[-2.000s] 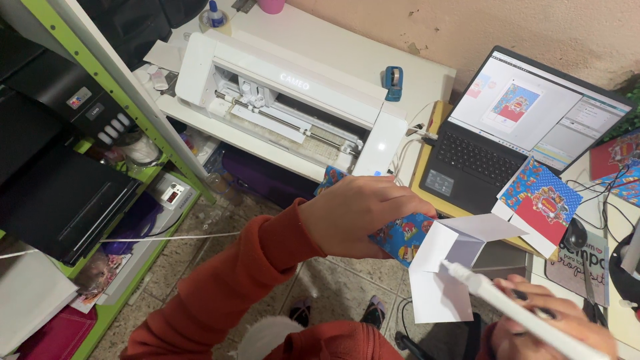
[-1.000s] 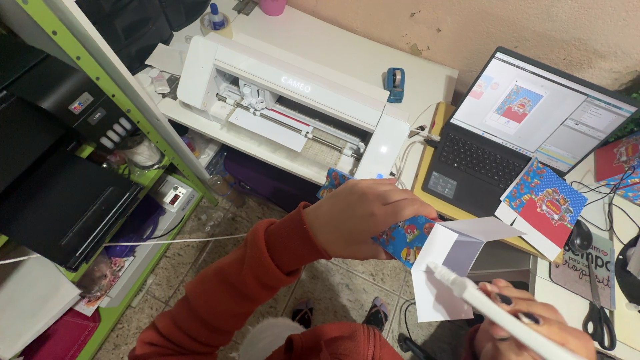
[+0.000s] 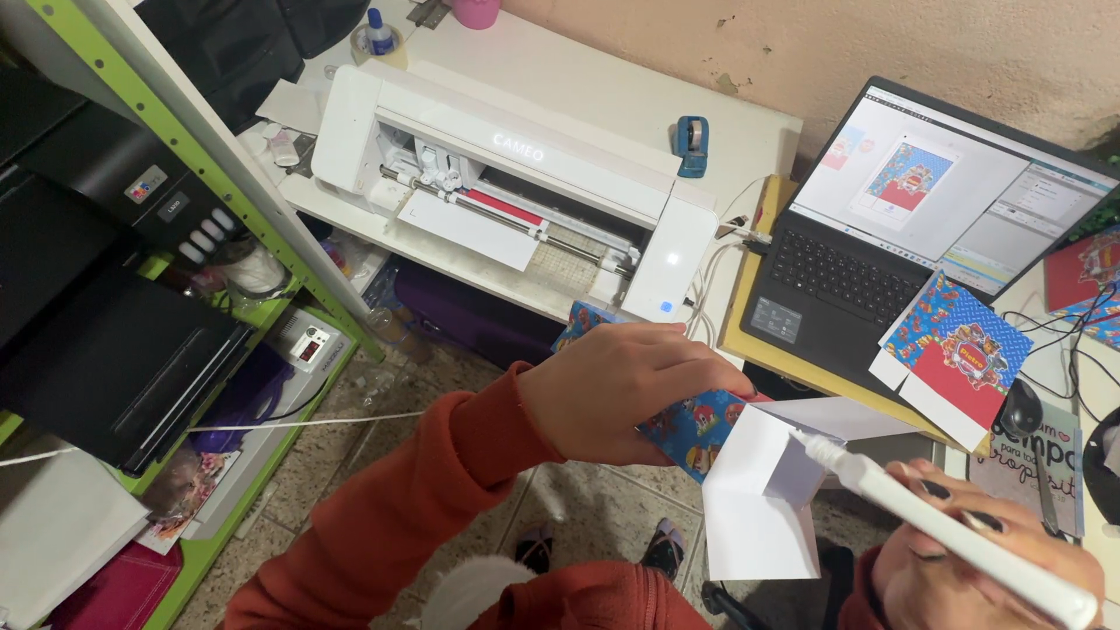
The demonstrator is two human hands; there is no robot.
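My left hand (image 3: 626, 394) grips a folded paper box (image 3: 700, 429) with a blue patterned outside, its white inner flaps spread toward the right. In my right hand (image 3: 989, 534) is a slim white tube, likely a glue applicator (image 3: 954, 525), whose narrow nozzle points at the white flap and appears to touch or nearly touch it. A blue and red printed card panel (image 3: 962, 354) with white tabs leans on the corner of the laptop (image 3: 849, 280), beyond my right hand.
Behind my left hand, a white cutting machine (image 3: 516, 175) holds a white sheet on the white desk (image 3: 595, 79). A blue tape dispenser (image 3: 691, 146) stands behind it. Left is a green-edged shelf with a black printer (image 3: 114, 192). At right lie a mouse (image 3: 1021, 409), cables and scissors (image 3: 1043, 490).
The nozzle has shifted from the middle of the white flap toward the box's fold. A strip of red now shows inside the cutting machine, and its white sheet has moved.
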